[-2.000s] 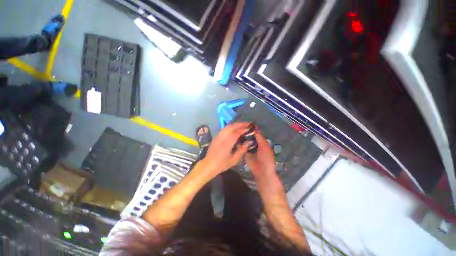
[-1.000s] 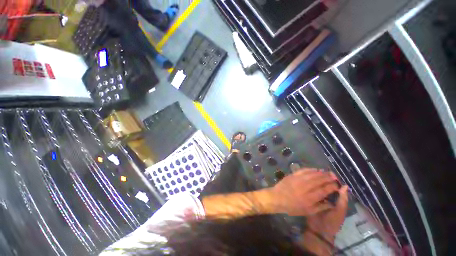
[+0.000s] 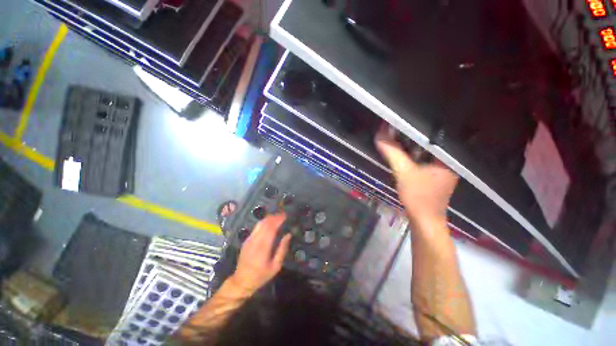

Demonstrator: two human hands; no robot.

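The black compartment tray (image 3: pixel 325 184) lies at waist height against the rack, with dark and paler round units (image 3: pixel 309 236) in its pockets. My left hand (image 3: pixel 262 251) is over the tray's left part, thumb and fingers apart, with nothing visible between them. My right hand (image 3: pixel 424 181) reaches under the white front edge of a rack shelf (image 3: pixel 351 82). Its fingers are partly hidden in the dark gap. Something dark shows beside them, but I cannot tell if it is held.
Pale sheets with round dark holes (image 3: pixel 159 297) are stacked low left, beside a dark tray (image 3: pixel 101 263) and a cardboard box (image 3: pixel 30 294). A black tray stack (image 3: pixel 98 145) lies beyond the yellow line. A pinkish paper (image 3: pixel 546 176) lies on the shelf; red digits glow upper right.
My hands were together over the tray and are now apart. My right hand has moved up to the rack shelf; my left hand stays over the tray. The view has turned toward the rack.
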